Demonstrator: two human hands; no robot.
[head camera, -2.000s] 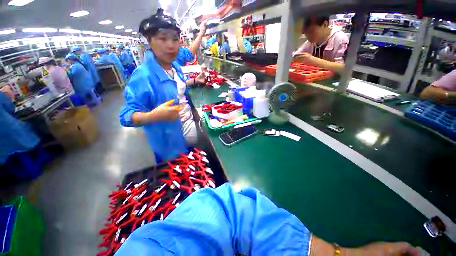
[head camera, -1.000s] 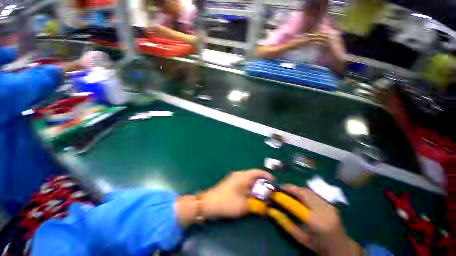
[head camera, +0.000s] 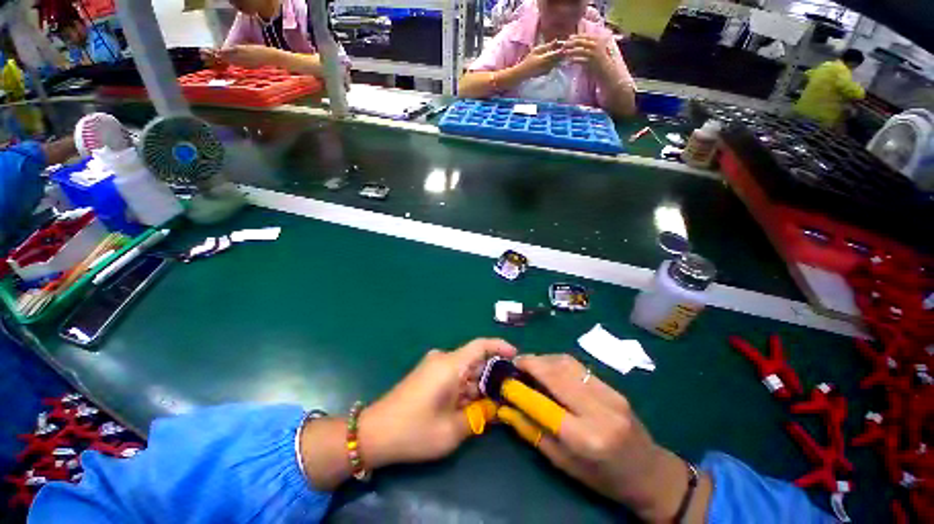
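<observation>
My left hand (head camera: 425, 404) and my right hand (head camera: 594, 425) meet over the near part of the green mat, both wearing yellow finger cots. Between them they hold a small dark watch case (head camera: 498, 378) with a silvery rim; its inside cannot be made out. Ahead lie an open watch case (head camera: 511, 265) by the white strip, another open case (head camera: 569, 297) and a small white module with a dark tail (head camera: 510, 312). A crumpled white wipe (head camera: 616, 349) lies right of them, in front of the dispenser bottle (head camera: 673, 296).
Red clamps (head camera: 769, 365) lie at right beside stacked trays (head camera: 799, 220). At left are a green basket (head camera: 31, 303), smartphone (head camera: 115, 299), fan (head camera: 184, 156) and white plastic bottle (head camera: 143, 187). Two people in pink sit opposite, behind blue (head camera: 531, 125) and red-orange (head camera: 249, 86) trays.
The view has swung right and down from the aisle and a person in blue to the bench. Both hands now show together at the watch case; two seconds ago only the left showed, near the lower right.
</observation>
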